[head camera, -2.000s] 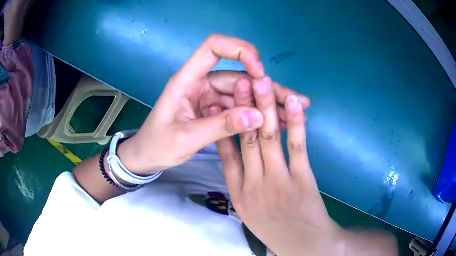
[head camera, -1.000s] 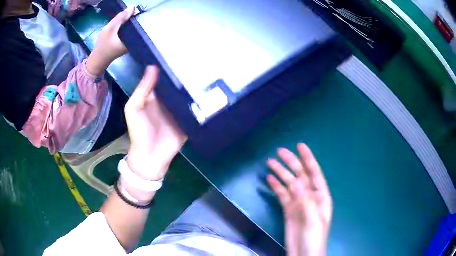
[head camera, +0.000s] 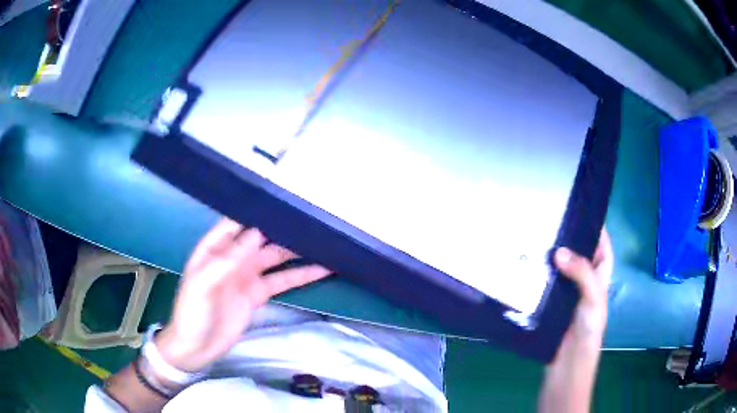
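Note:
A display lid assembly (head camera: 420, 169), silvery-white with a wide black border, lies tilted across the view over the green work surface. An orange-yellow flat cable (head camera: 334, 74) runs across its face to a small connector (head camera: 269, 153). My right hand (head camera: 588, 282) grips the lid's right border near the lower right corner, thumb on top and fingers partly hidden. My left hand (head camera: 230, 286) is at the lid's front edge with its fingers spread; its fingertips meet the black border, and I cannot tell whether they touch it. Pale corner pieces show at the lid's lower corners.
A blue tape dispenser (head camera: 680, 202) with a pale ring stands at the right. A pale ribbed rail (head camera: 558, 36) runs behind the lid. A pale box with yellow tape (head camera: 85, 60) is at the upper left. A beige stool (head camera: 105, 294) and a pink sleeve are at the lower left.
The lid has moved from the upper left to the centre, turned, and now shows its cable. My right hand, empty before, now grips its right side. The neighbour's hand is no longer on it.

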